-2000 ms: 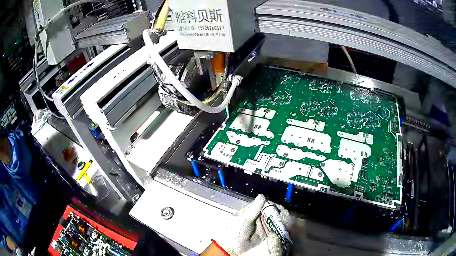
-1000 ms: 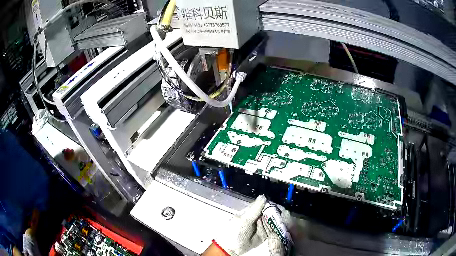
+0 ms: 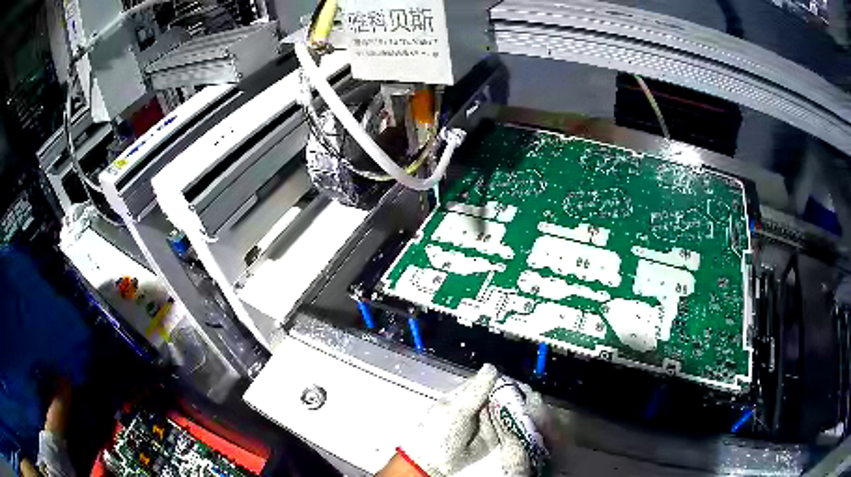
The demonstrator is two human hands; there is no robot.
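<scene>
My left hand (image 3: 454,427), in an off-white knit glove with a red cuff, is at the bottom centre and closed around a small white tube with a printed label (image 3: 515,415). More white glove shows below and right of the tube; it overlaps, and I cannot clearly separate my right hand. A large green circuit board (image 3: 578,252) with silver-white pads lies on a black carrier (image 3: 476,337) in the machine bay, beyond my gloves. Blue posts (image 3: 541,359) stand along its front edge. The robot head (image 3: 399,42) hangs over the board's left side.
A white ledge with a round knob (image 3: 313,398) is left of my gloves. A thick white hose (image 3: 350,121) curves below the head. A gantry rail (image 3: 653,56) crosses behind. Populated boards (image 3: 173,447) on red lie lower left, beside another person's blue sleeve (image 3: 37,345) and gloved hand.
The robot head and its hose have shifted slightly right. The other person's arm and gloved hand have moved nearer the populated boards than two seconds ago. My gloves and the tube stay nearly still.
</scene>
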